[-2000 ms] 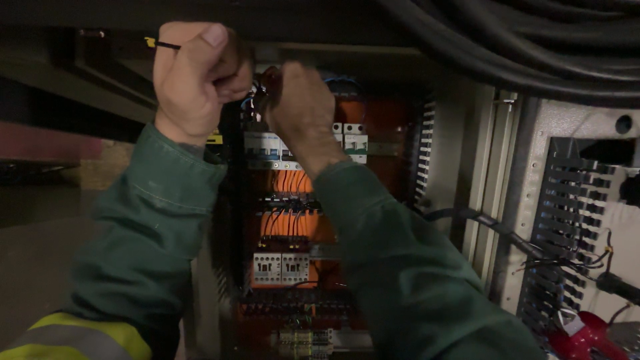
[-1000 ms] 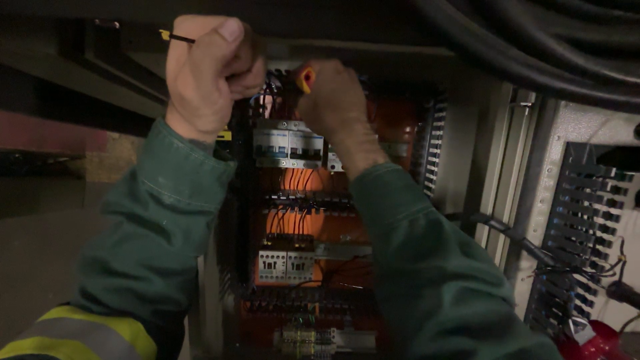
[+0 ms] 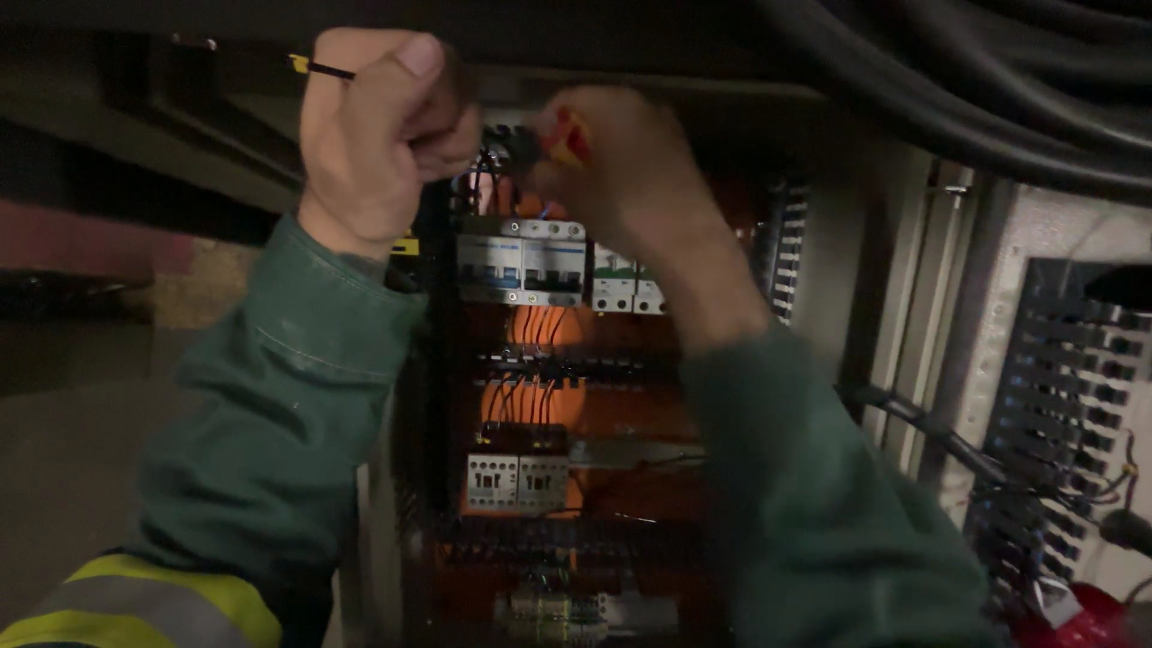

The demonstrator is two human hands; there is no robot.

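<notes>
My left hand (image 3: 387,135) is closed around a thin black wire with a yellow marker (image 3: 299,64) at its end, at the upper left of the electrical cabinet. To its right, my right hand (image 3: 621,162), blurred, grips a red and yellow tool handle (image 3: 569,139), perhaps a screwdriver; its tip is hidden. Both hands are above a row of circuit breakers (image 3: 522,270). Dark wires (image 3: 490,162) run above the breakers, beside my left fingers. Lower down, two contactors (image 3: 517,481) sit on the orange mounting plate (image 3: 630,414).
Thick black cables (image 3: 972,99) hang across the upper right. Slotted wiring duct (image 3: 594,367) crosses the cabinet between the device rows. Terminal blocks (image 3: 558,612) are at the bottom. At the right stands a panel (image 3: 990,297) with wiring and a red object (image 3: 1089,621).
My right hand has shifted right relative to my left hand since two seconds ago, and the red and yellow handle shows more plainly. My left hand keeps its closed pose with the wire.
</notes>
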